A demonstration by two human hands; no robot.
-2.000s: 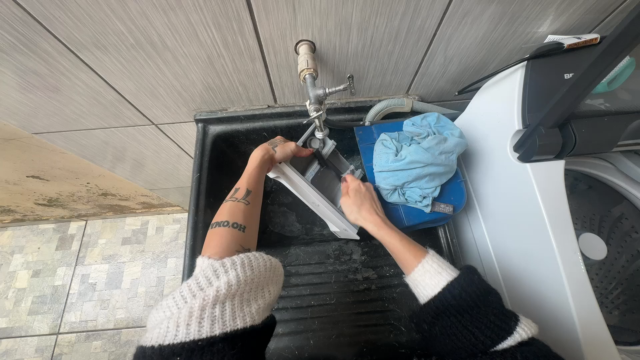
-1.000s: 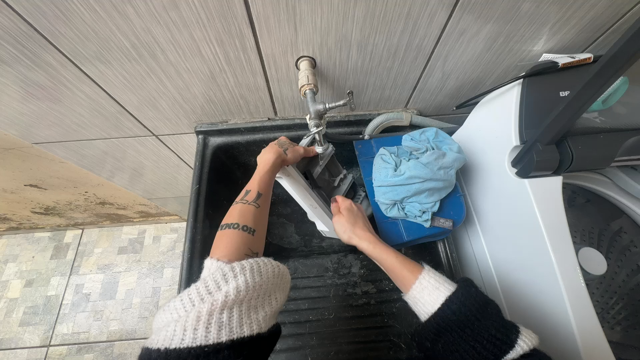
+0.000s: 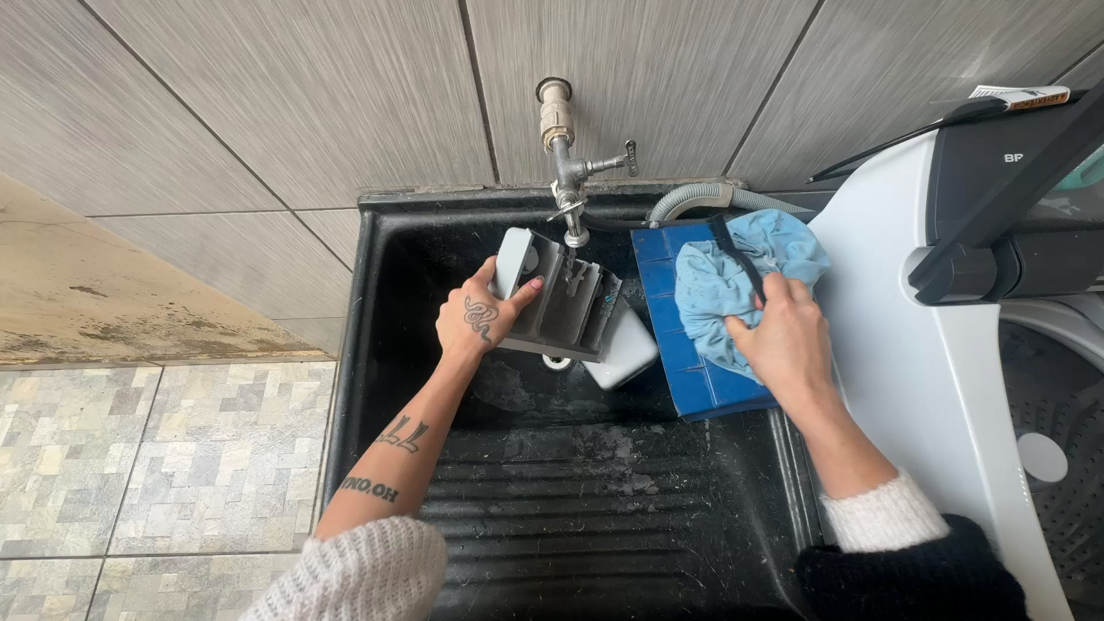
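My left hand (image 3: 483, 315) grips the left side of a grey and white plastic detergent drawer (image 3: 561, 302) with several compartments. Water runs into the drawer from the metal tap (image 3: 571, 190) just above it. My right hand (image 3: 785, 336) holds a thin black brush (image 3: 736, 254) over a crumpled light blue cloth (image 3: 716, 289), which lies on a blue tiled piece (image 3: 690, 371). Below and right of the drawer is a white plastic piece (image 3: 625, 349) in the black sink; whether the two touch cannot be told.
The black sink (image 3: 561, 509) has a ribbed washboard slope at the front. A grey corrugated hose (image 3: 699, 198) runs along its back right edge. To the right stands a white washing machine (image 3: 906, 371) with its lid raised. Behind is a tiled wall (image 3: 379, 103).
My right hand has moved right, away from the drawer, and is now over the blue cloth with the brush. My left hand still holds the drawer, which is now turned with its compartments showing.
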